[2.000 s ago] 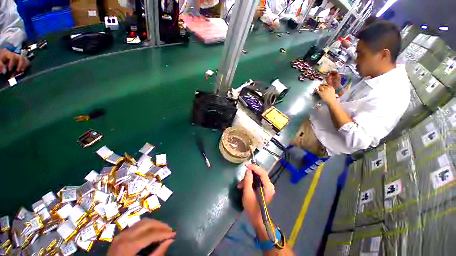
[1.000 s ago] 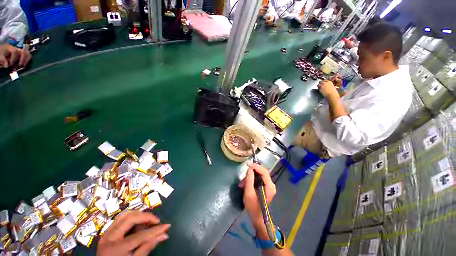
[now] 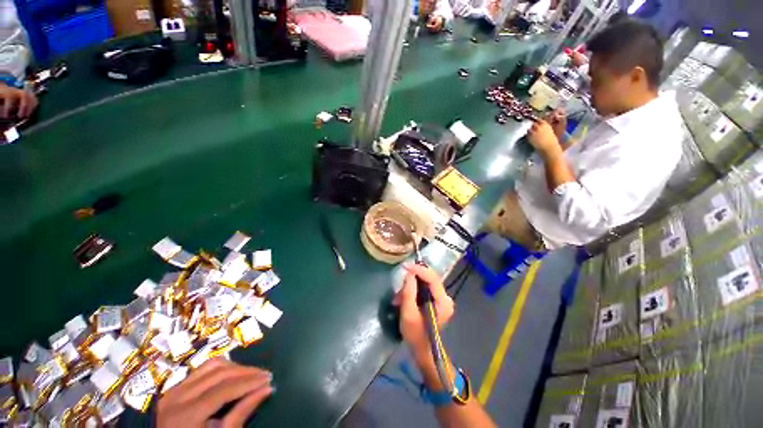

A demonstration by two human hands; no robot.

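My right hand (image 3: 425, 313) holds a soldering iron (image 3: 432, 328) like a pen. Its tip is at the right rim of a round tan dish (image 3: 368, 231). My left hand (image 3: 211, 394) is low in the picture at the near edge of a loose pile of silver-white battery cells (image 3: 177, 343) with amber edges. Its fingers are curled with the thumb near the fingertips; whether something is between them cannot be told. A small dark device housing (image 3: 92, 249) lies behind the pile at left, with another small dark and orange part (image 3: 99, 206) beyond it.
A thin dark tool (image 3: 333, 242) lies left of the dish. A black box (image 3: 349, 175) stands behind it, by a metal post (image 3: 381, 75). A pale box (image 3: 410, 199) with cables is beside the dish. A seated person (image 3: 615, 167) works at right, near wrapped cartons (image 3: 669, 276).
The device housing and the part beyond it have moved left along the green surface, past the pile. The view has shifted slightly. The iron stays at the dish; my left hand has moved slightly left.
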